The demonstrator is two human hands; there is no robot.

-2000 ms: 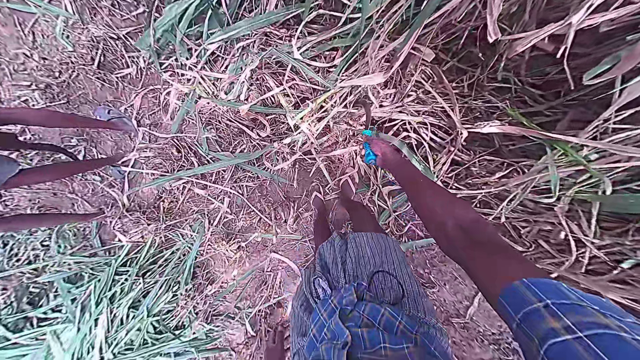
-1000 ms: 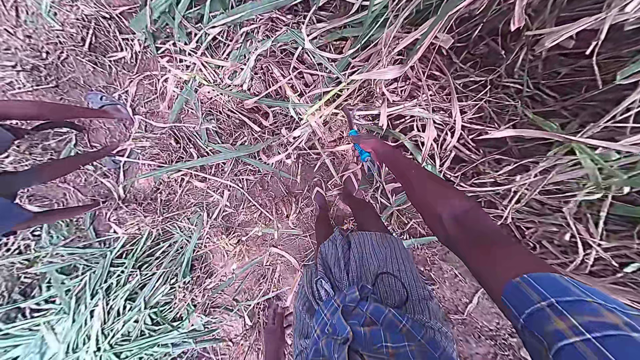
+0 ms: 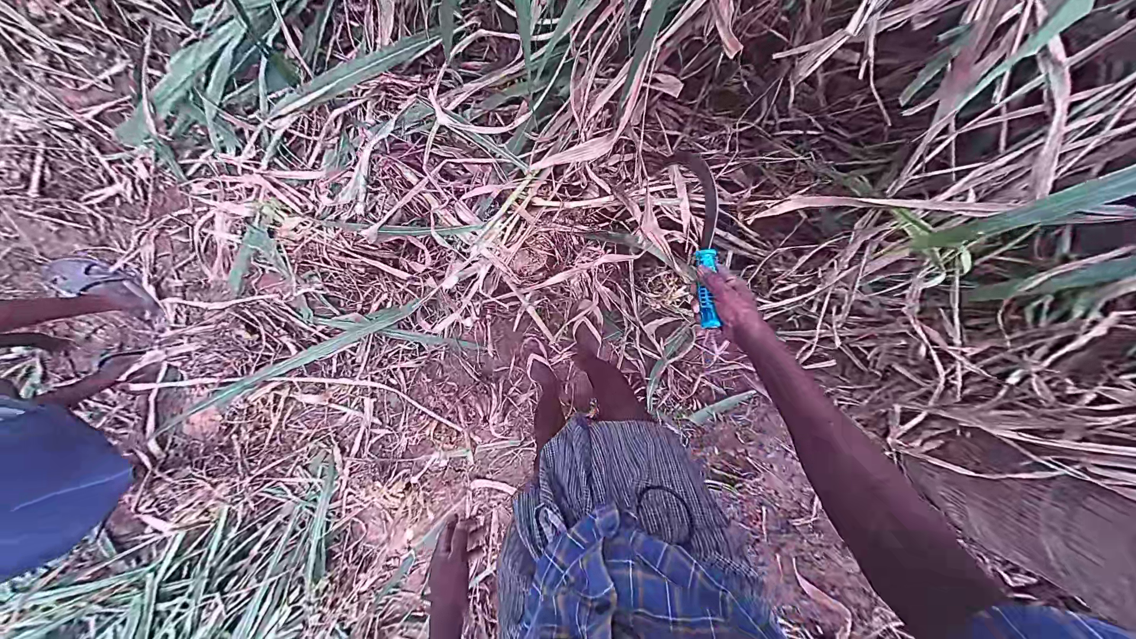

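My right hand [image 3: 729, 300] is closed around the bright blue handle of a sickle [image 3: 707, 209], out in front and to the right of my feet. Its dark curved blade points away from me and bends left, with the tip among dry leaves. My left hand [image 3: 453, 543] hangs low beside my left thigh, over the ground, and no object shows in it; its fingers are too small to read clearly. Dry and green long-bladed leaves [image 3: 577, 155] lie around the sickle.
Another person's legs and blue garment [image 3: 58, 484] are at the left edge, with grey footwear [image 3: 98, 282]. Cut green leaves [image 3: 222, 568] lie in a heap at the lower left. Dense standing or leaning leaves [image 3: 1047, 213] fill the right side.
My right hand has moved right with the sickle, whose blade now shows more fully. My left hand shows more at the bottom. More of the other person's blue garment is in view.
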